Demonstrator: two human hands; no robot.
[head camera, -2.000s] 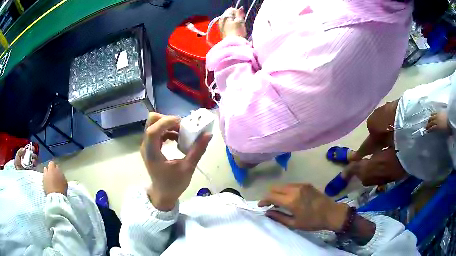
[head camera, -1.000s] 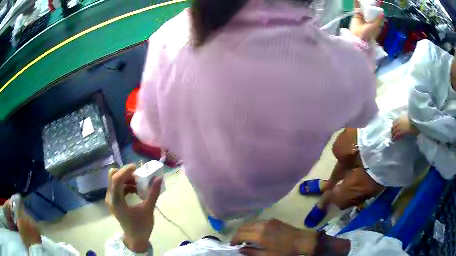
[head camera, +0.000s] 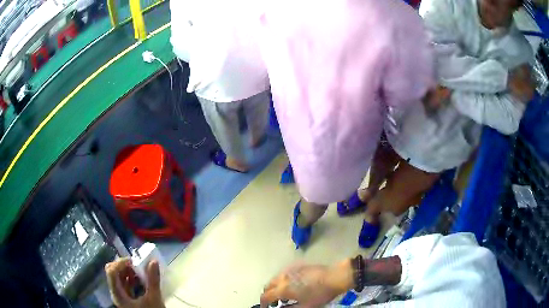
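My left hand (head camera: 127, 285) is at the lower left, cut off by the bottom edge. Its fingertips hold a white block-shaped power adapter (head camera: 150, 260) upright. A thin white cord shows between my hands, near the bottom edge. My right hand (head camera: 310, 284) is at the bottom centre, palm down, slightly blurred, with a dark bead bracelet at the wrist. Its fingertips are near the bottom edge, and what is under them cannot be made out.
A red stool (head camera: 141, 174) stands left of centre beside a stack of trays (head camera: 78, 243). Another white adapter (head camera: 148, 56) lies on the green conveyor (head camera: 90, 78), cord hanging. People in pink and white smocks stand ahead. A blue rack (head camera: 481, 186) is at right.
The view has turned. The person in pink is now farther away, and the stool and conveyor adapter have come into view. My left hand with the adapter sits lower in the picture.
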